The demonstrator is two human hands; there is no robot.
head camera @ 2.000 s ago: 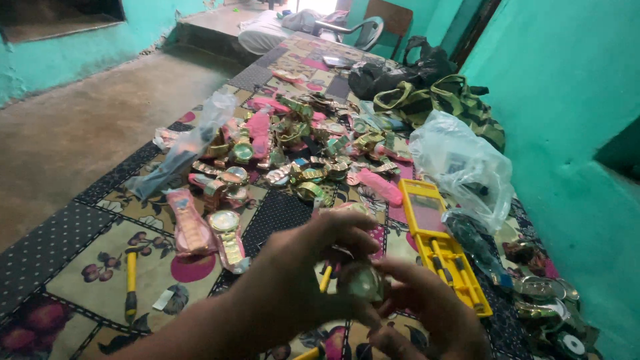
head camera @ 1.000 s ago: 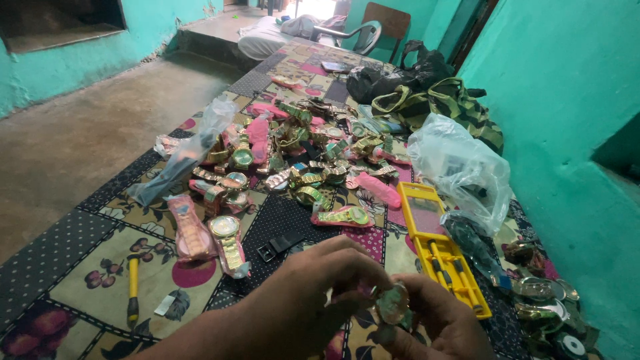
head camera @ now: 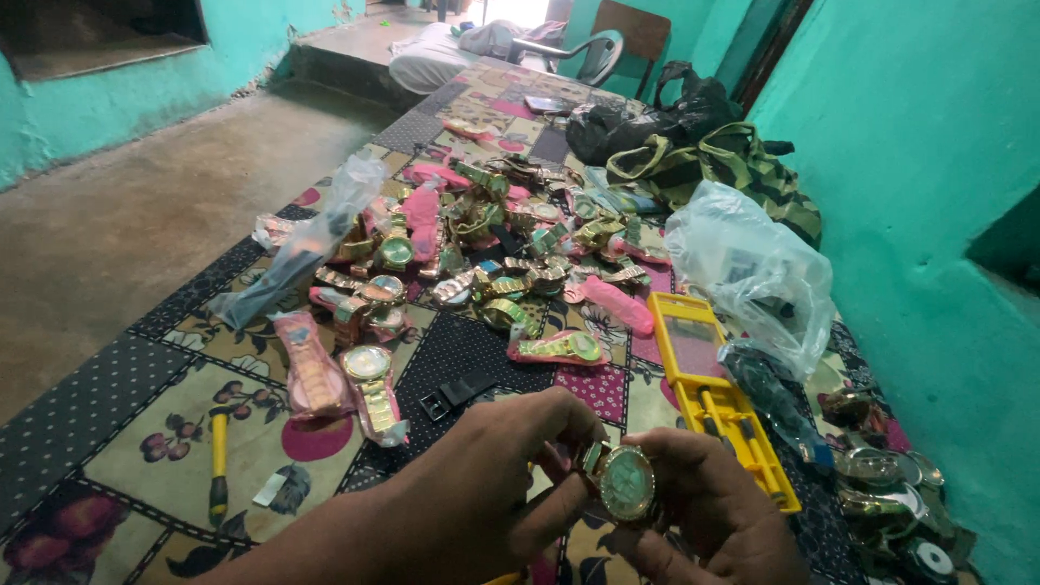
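A gold-toned wristwatch [head camera: 626, 483] with a round pale dial is between my two hands, its face turned up toward me. My left hand [head camera: 520, 475] pinches the metal band at the watch's left side. Around the case's right edge close the fingers of my right hand [head camera: 699, 504]. Just beyond my left hand lies a black strap with a buckle [head camera: 457, 394]. A watch in pink wrap [head camera: 561, 348] rests farther off. Right of my hands is an open yellow tool case [head camera: 731, 422] holding small screwdrivers. A yellow and black screwdriver [head camera: 218, 467] lies at the left.
A heap of metal-band watches [head camera: 487, 244] covers the middle of the patterned tablecloth [head camera: 146, 406]. A clear plastic bag [head camera: 751, 260], a camouflage-patterned bag [head camera: 723, 175] and a black plastic bag [head camera: 642, 126] lie along the right. More watch parts [head camera: 886, 487] sit by the green wall.
Both hands have moved lower and to the right from two seconds ago, with the watch between them. The black strap and the pink-wrapped watch beyond them are now uncovered.
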